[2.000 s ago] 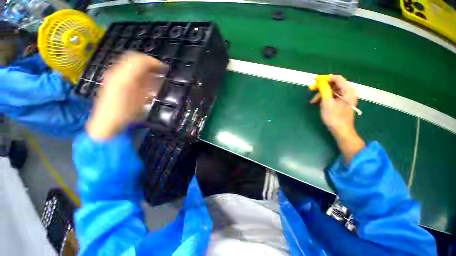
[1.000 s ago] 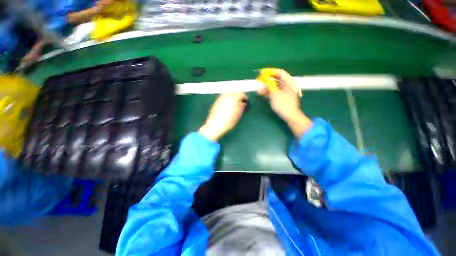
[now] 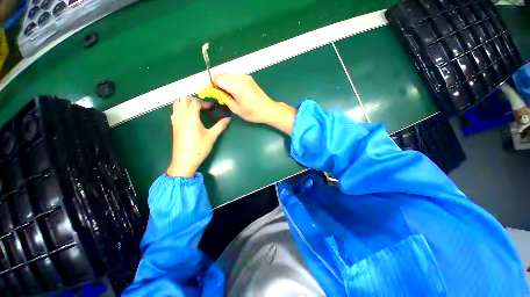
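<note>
My left hand [image 3: 193,134] holds a small round black part [image 3: 216,113] between thumb and fingers, over the green bench near the white rail. The fingers hide much of the part. My right hand [image 3: 249,100] holds a short yellow tool [image 3: 215,94] against or just above the part; I cannot tell if they touch. A thin stick with a pale tip [image 3: 206,51] sticks out from the right hand, pointing away over the white rail.
A tall stack of glossy black trays [image 3: 55,200] stands at the left, another [image 3: 459,52] at the right. The white rail [image 3: 314,40] crosses behind my hands. Two black parts, one nearer [image 3: 105,89], lie on the green belt. A clear tray [image 3: 58,20] is at the top left.
My left hand moved from the left tray stack to the bench and came together with my right hand at a black part. The view has turned and shifted.
</note>
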